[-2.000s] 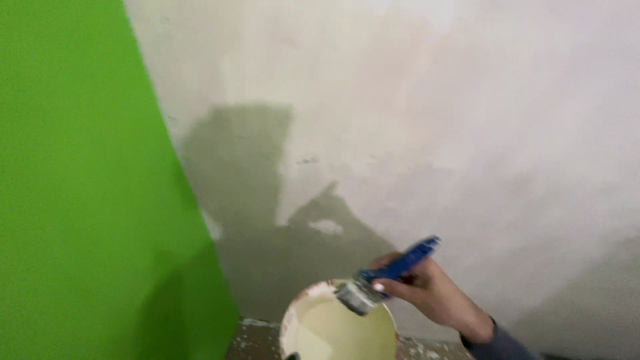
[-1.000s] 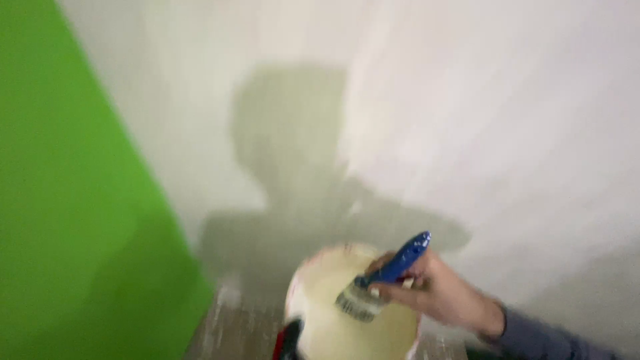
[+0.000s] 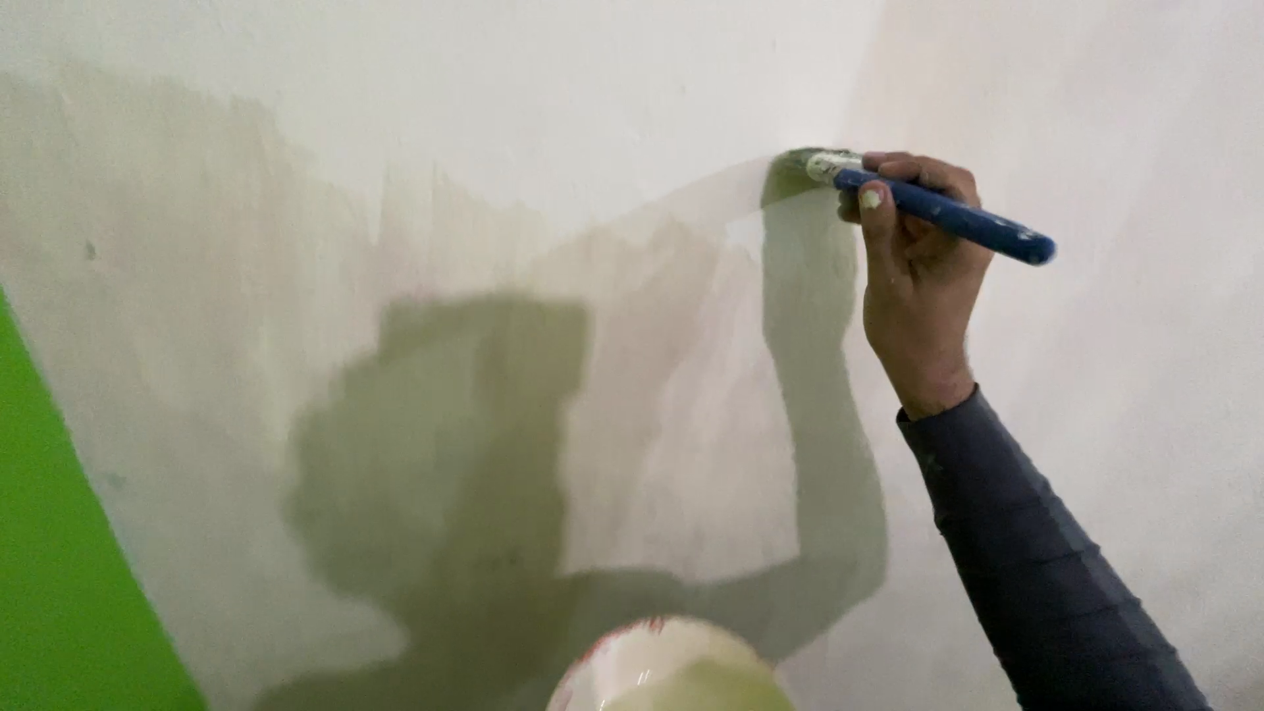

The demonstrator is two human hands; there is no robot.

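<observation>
My right hand grips a paintbrush by its blue handle, right of centre and high in the view. The brush points left, and its wet, paint-covered bristles rest against the pale wall. Dried paint marks the thumbnail and the handle. Below, at the bottom edge, shows the upper part of a white bucket with reddish marks on its rim and cream paint in it. My left hand is out of view.
A bright green wall meets the pale wall at the lower left. Uneven patches and streaks of paint mark the pale surface. The shadow of a head and a raised arm falls across it.
My right hand has lifted the brush from over the bucket, up to the pale wall. The view has shifted upward, so less of the bucket shows.
</observation>
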